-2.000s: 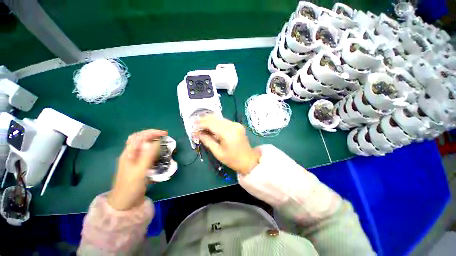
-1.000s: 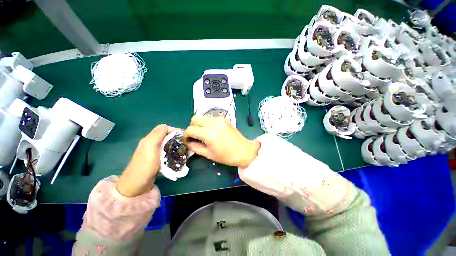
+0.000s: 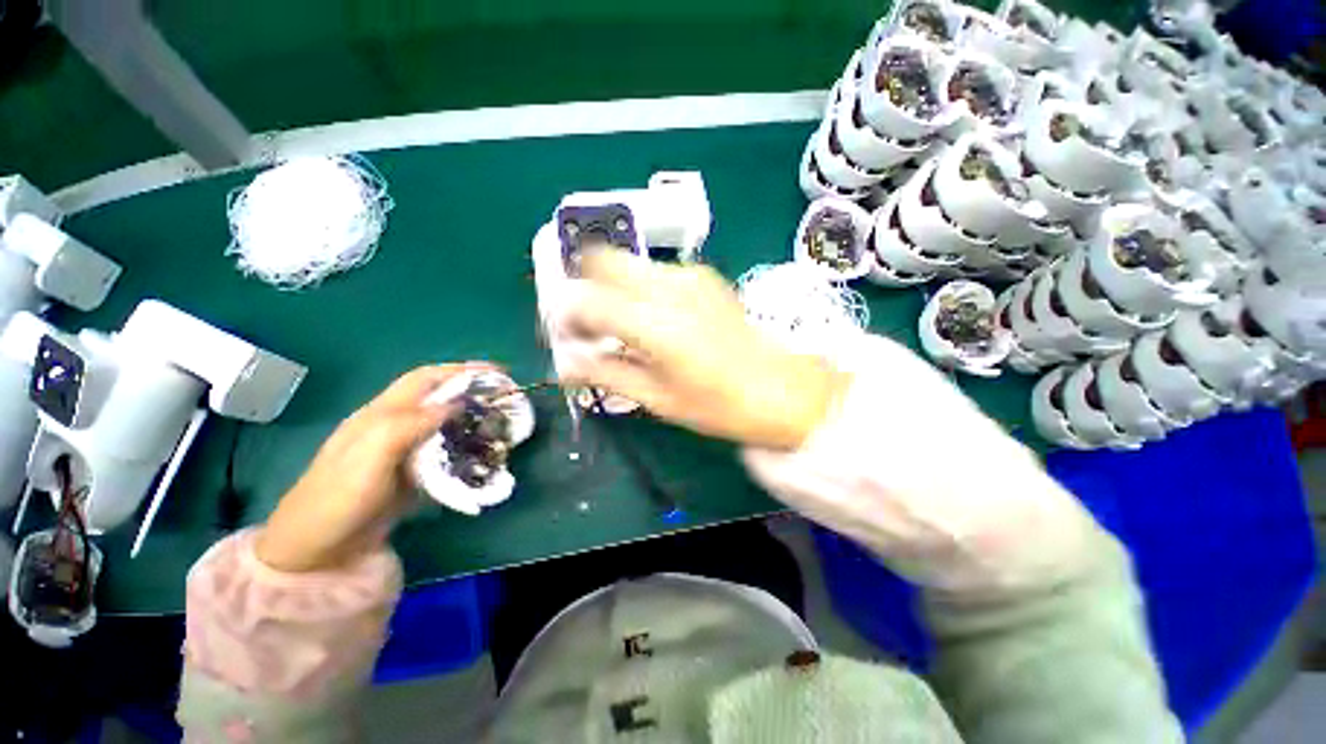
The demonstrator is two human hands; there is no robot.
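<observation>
My left hand [image 3: 356, 462] holds a round white base housing [image 3: 476, 443] with its circuit board facing up. A white camera body [image 3: 564, 313] lies on the green bench, its dark lens panel [image 3: 598, 230] at the far end. My right hand [image 3: 676, 349] is blurred over the camera body and partly covers the panel and the round cavity. Whether its fingers grip anything cannot be told. A thin wire [image 3: 535, 388] runs from the housing towards the camera body. A dark lead with a blue tip [image 3: 672, 513] lies near the bench edge.
Base housings [image 3: 967, 323] stand stacked in columns at right. Heaps of thin white strands lie left [image 3: 308, 221] and right [image 3: 803, 301] of the camera body. Other camera units [image 3: 146, 393] stand at left, one wired to a housing [image 3: 55, 584]. Blue crates [image 3: 1163, 538] sit below the bench edge.
My right hand has moved from the housing to over the camera body, further from my left hand. A thin wire now shows stretched between housing and camera. My left hand still holds the housing.
</observation>
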